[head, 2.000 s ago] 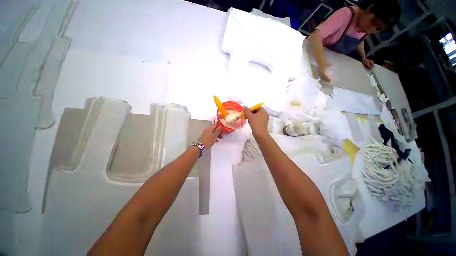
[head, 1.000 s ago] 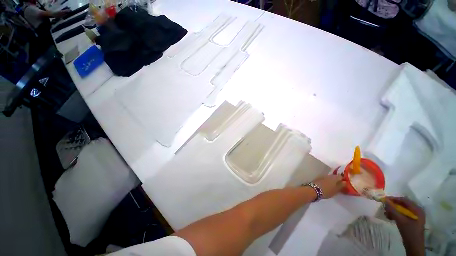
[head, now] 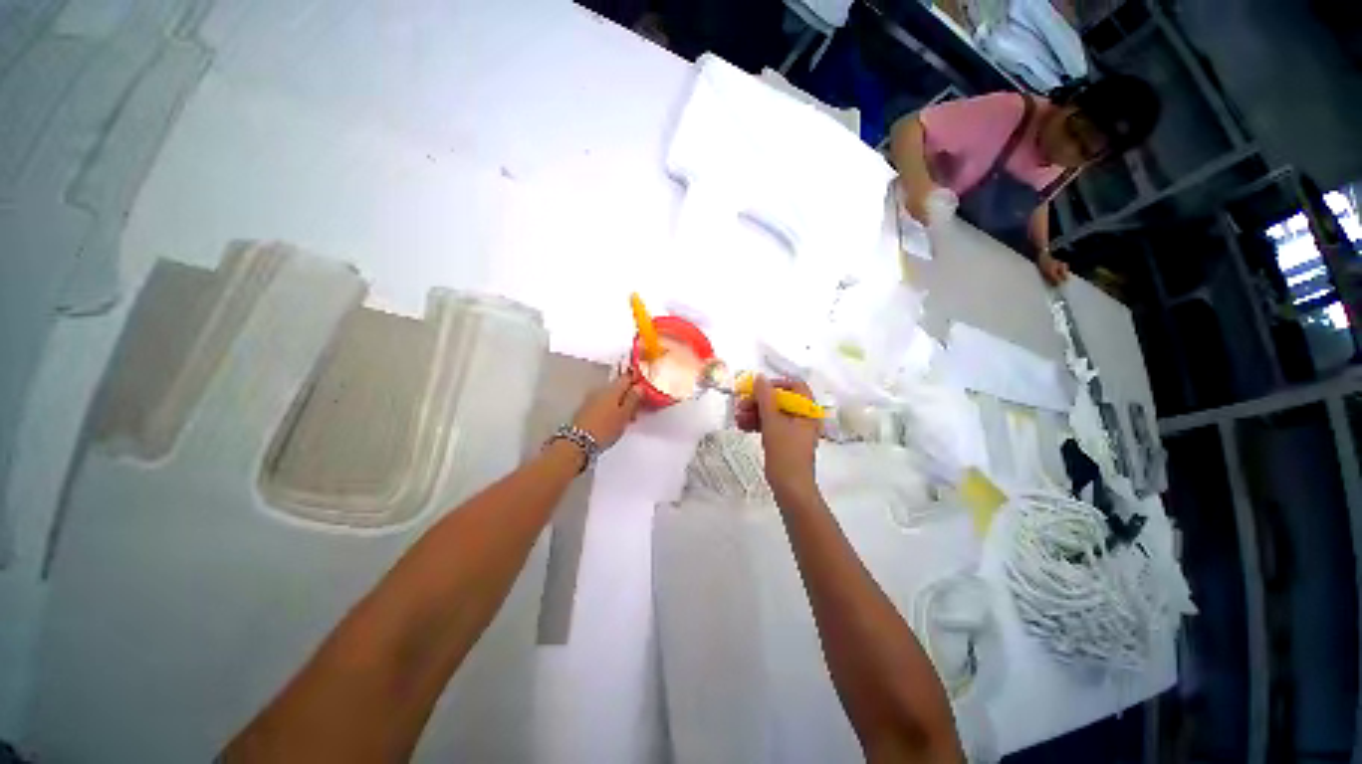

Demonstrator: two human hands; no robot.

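The red glue pot [head: 675, 363] stands right of the stacked vest panels, with pale glue inside. A second yellow-handled tool [head: 644, 326] stands upright in it at the left side. My left hand [head: 610, 409] holds the pot's left rim. My right hand [head: 781, 423] grips the glue brush [head: 777, 396] by its yellow handle, its bristles at the pot's right rim. The panel stack [head: 403, 463] lies flat at the left, straps pointing away, stepped edges around the neckline. The grey-beige backing board [head: 347, 400] shows through the neckline.
Glued panels [head: 90, 149] lie at far left. Thick white panels [head: 792, 164] lie beyond the pot. A white panel pile [head: 747, 597] lies beside my right forearm. White cords [head: 1068, 567] lie at right, near black fabric. A person [head: 993, 149] in pink leans at the table's far side.
The view swung left, then back right. The brush, over the pot's inside one second ago, is now at its right rim. The left hand stays on the pot. The person in pink is back in view.
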